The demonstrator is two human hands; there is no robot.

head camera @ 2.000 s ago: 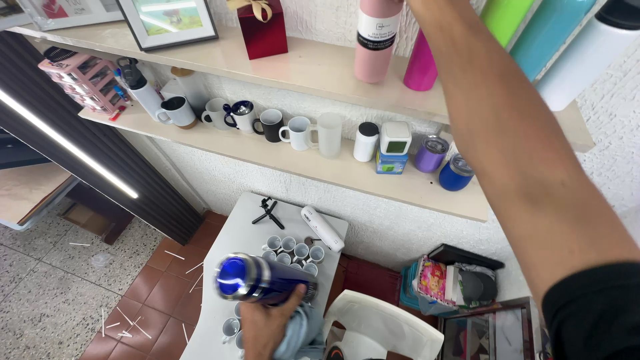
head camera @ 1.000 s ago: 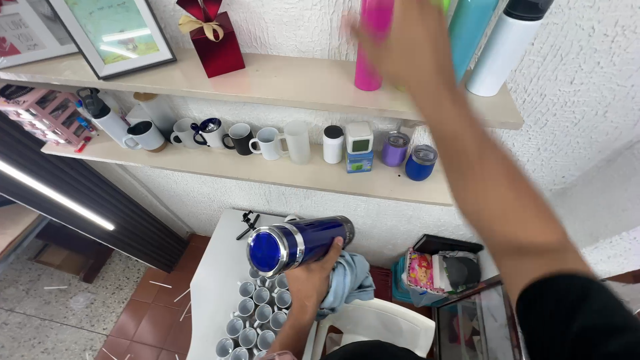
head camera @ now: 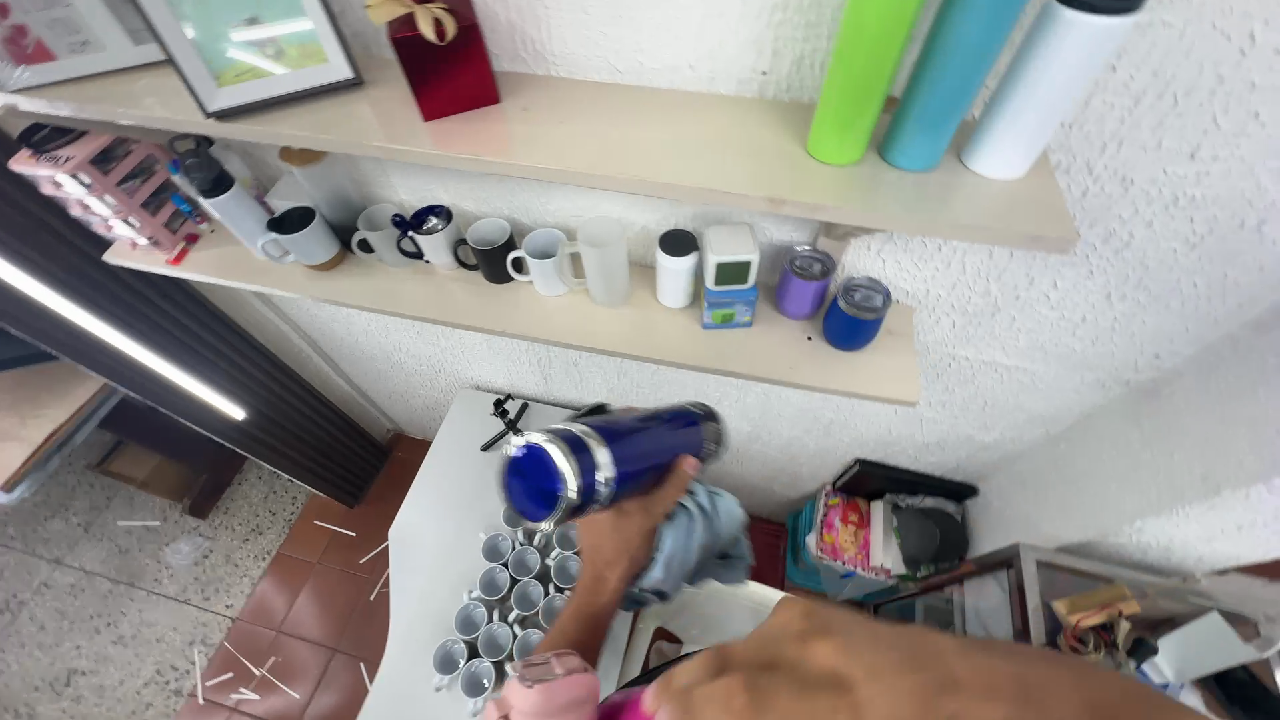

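My left hand point(head camera: 630, 530) grips a shiny dark blue metal bottle point(head camera: 640, 450), tilted, its silver-ringed end toward the left. A light blue cloth point(head camera: 700, 540) hangs at the same hand. At the bottom edge my right hand point(head camera: 740, 670), blurred, is closed on a magenta bottle point(head camera: 625, 705), of which only a small part shows. A pink bottle point(head camera: 550, 690) lies against my left forearm; what supports it is hidden. On the upper shelf point(head camera: 640, 140) stand a lime green bottle point(head camera: 862, 80), a teal bottle point(head camera: 945, 90) and a white bottle with a black lid point(head camera: 1045, 90).
The lower shelf point(head camera: 640, 345) carries several mugs, a small white clock point(head camera: 731, 257), a purple tumbler point(head camera: 804, 283) and a blue tumbler point(head camera: 856, 313). Below, a white table point(head camera: 430, 540) holds many small cups and a black mini tripod point(head camera: 505, 422). A glass case point(head camera: 1030, 600) stands at lower right.
The pink and magenta bottles have left the upper shelf. My right hand has come down from the shelf to the bottom of the view with the magenta one. My left hand still holds the blue bottle.
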